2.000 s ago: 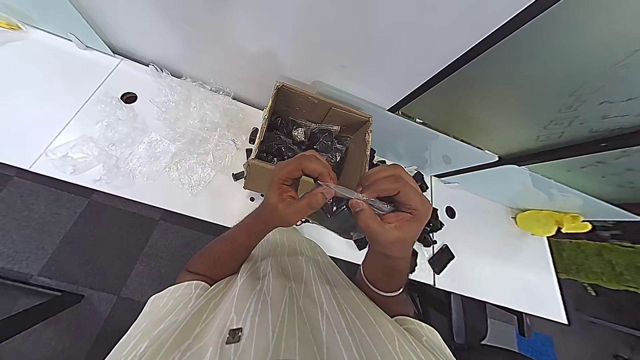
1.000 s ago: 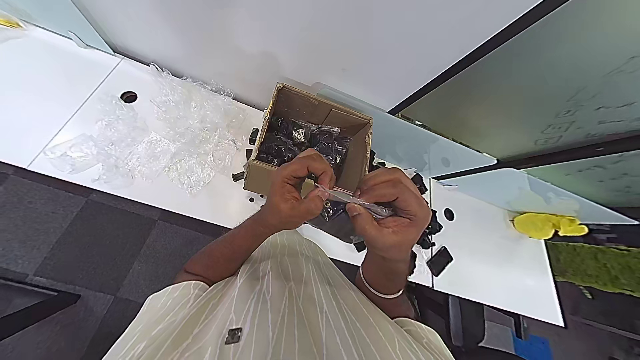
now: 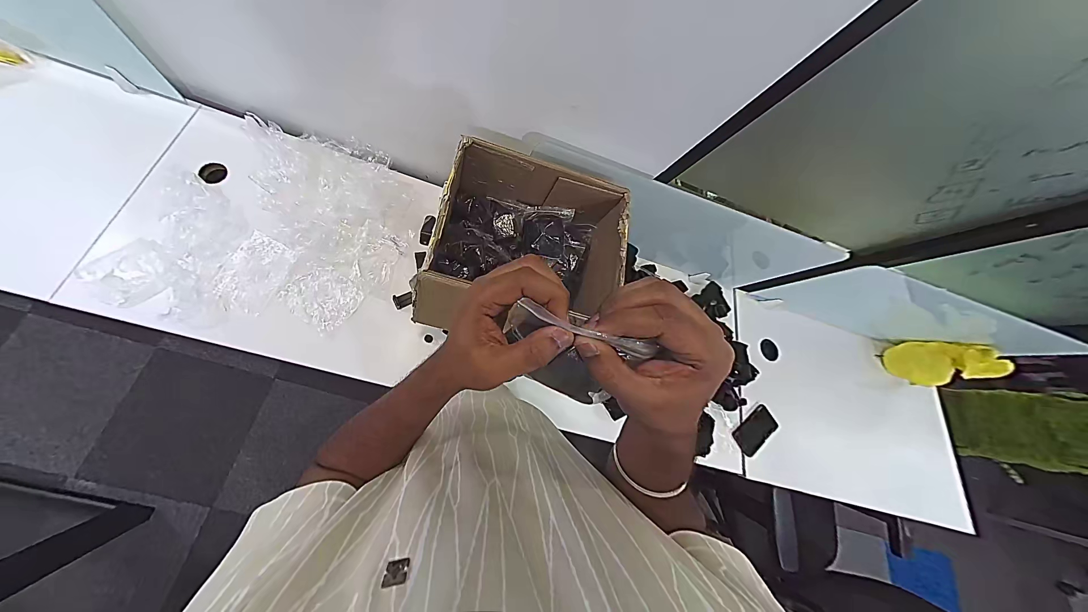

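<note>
Between my two hands is a clear plastic bag [image 3: 548, 316], its edge pinched on both sides. My left hand [image 3: 510, 327] grips it between thumb and forefinger. My right hand [image 3: 659, 344] holds the other part close by, the fingertips of both hands nearly touching; whether anything is inside the bag I cannot tell. Just beyond them stands an open cardboard box [image 3: 605, 263], with dark items in clear bags [image 3: 510, 234] inside it. Part of the box's near side is hidden behind my hands.
Crumpled clear plastic bags [image 3: 289, 246] lie heaped on the white table [image 3: 340, 353] at left. Small black parts [image 3: 718, 302] are scattered right of the box, near a dark rectangular object [image 3: 755, 430]. A yellow cloth-like item [image 3: 943, 363] lies at far right. Glass partitions edge the table.
My hands have drawn closer together on the bag, and my left thumb and fingers have shifted along its edge. The box and the heap of bags have not moved.
</note>
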